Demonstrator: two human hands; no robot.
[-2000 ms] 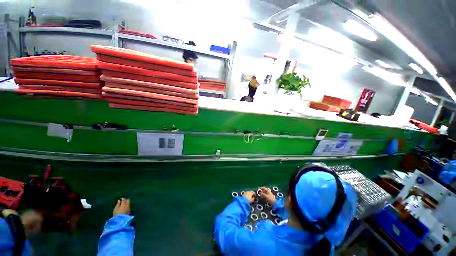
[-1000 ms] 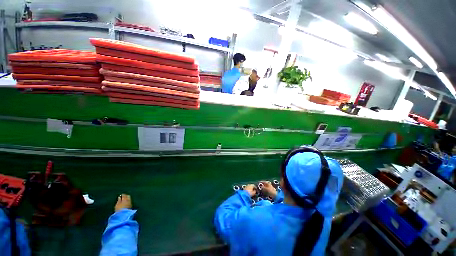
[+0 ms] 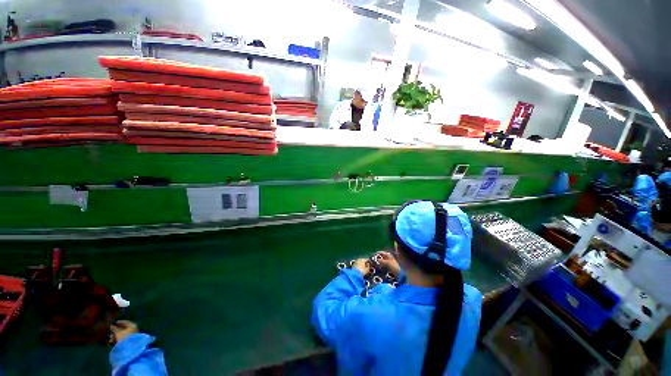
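Neither of my hands is in view. Nearest in front of me, a seated person in a blue smock and cap (image 3: 408, 319) has both hands among small pale ring parts (image 3: 377, 280) on the green bench (image 3: 243, 294). What the fingers hold is too small to tell. At the lower left, another person's hand and blue sleeve (image 3: 136, 349) are beside dark red-black parts (image 3: 70, 308). A small white piece (image 3: 121, 300) lies by them.
Stacked blister trays (image 3: 519, 246) stand right of the seated person. A blue bin (image 3: 577, 294) and a white machine (image 3: 625, 257) are further right. Tall stacks of red trays (image 3: 195, 110) sit on the white ledge. A red tray (image 3: 10, 297) is at the left edge.
The view has shifted right. The seated person's head is more upright. The other person's hand at the left has moved to the dark red parts. A person behind the ledge has gone from sight.
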